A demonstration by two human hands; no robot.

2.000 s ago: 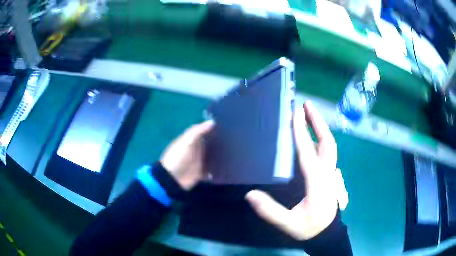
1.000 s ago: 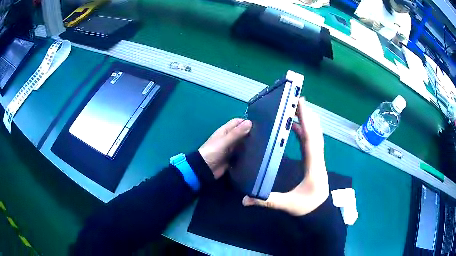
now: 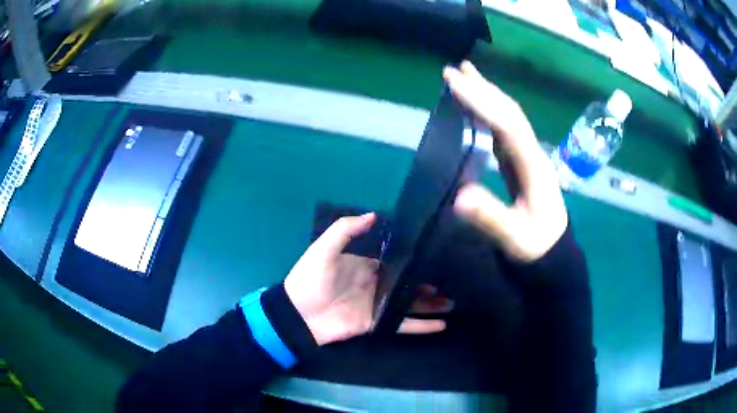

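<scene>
A closed dark mini laptop (image 3: pixel 420 181) stands tilted on edge above the black work mat (image 3: pixel 347 359), its outline partly blurred. My left hand (image 3: pixel 335 290) grips its lower end, thumb on the near face and fingers showing beyond it. My right hand (image 3: pixel 521 173) is at its upper right end, fingers over the top corner and thumb by the edge; this hand is blurred. A blue band is on my left wrist. The white cloth seen earlier is hidden.
A silver laptop (image 3: pixel 137 198) lies on a mat at the left, another (image 3: pixel 695 294) at the right. A clear bottle (image 3: pixel 594 141) with a blue label stands by the aluminium rail (image 3: pixel 323 117). A white label strip (image 3: pixel 24 149) lies far left. A black bundle (image 3: pixel 404 20) lies beyond the rail.
The laptop has turned, so its port edge no longer faces me. My right hand has moved up to its top corner. My left hand has moved lower on it. The view has shifted slightly.
</scene>
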